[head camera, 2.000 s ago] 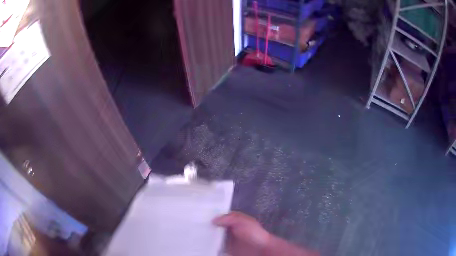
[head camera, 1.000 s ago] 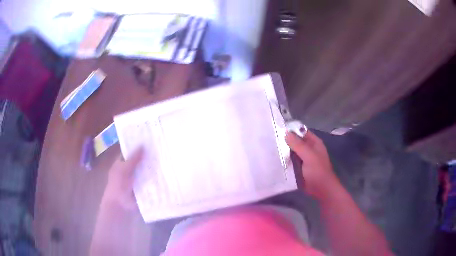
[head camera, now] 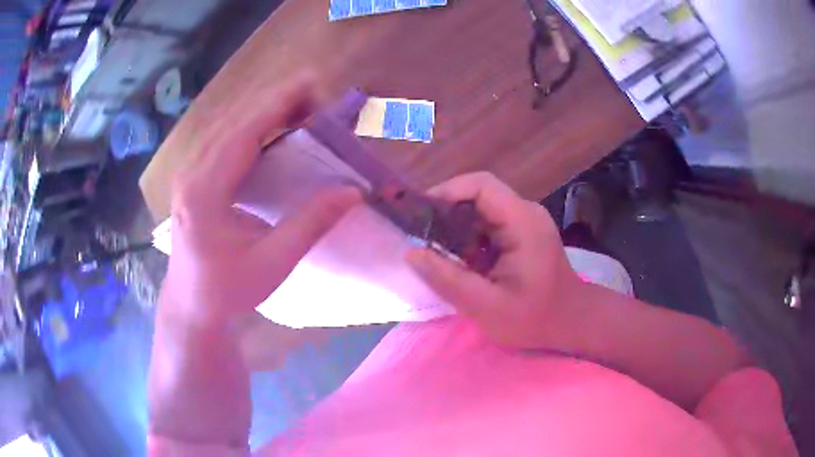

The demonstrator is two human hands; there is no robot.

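Observation:
A clipboard (head camera: 402,207) is tilted steeply, so its dark edge runs from upper left to lower right. White paper sheets (head camera: 353,268) on it bend and hang towards my body. My right hand (head camera: 509,259) is closed round the clip end of the board; the clip is mostly hidden by the fingers. My left hand (head camera: 241,187) is at the other end, blurred, with the thumb on the sheets and the fingers round their far side. What is printed on the sheets cannot be read.
The brown desk (head camera: 483,89) lies beyond the board. Blue-and-white cards (head camera: 409,120) lie on it, one beside a small purple block (head camera: 351,103). A thin dark tool (head camera: 547,54) and stacked files with metal clips (head camera: 657,54) are at the right. Blue bins (head camera: 80,312) show at lower left.
The view has turned further over the desk. The clipboard has gone from lying nearly flat to a steep tilt, and its sheets now bend. My left hand has moved up round the sheets.

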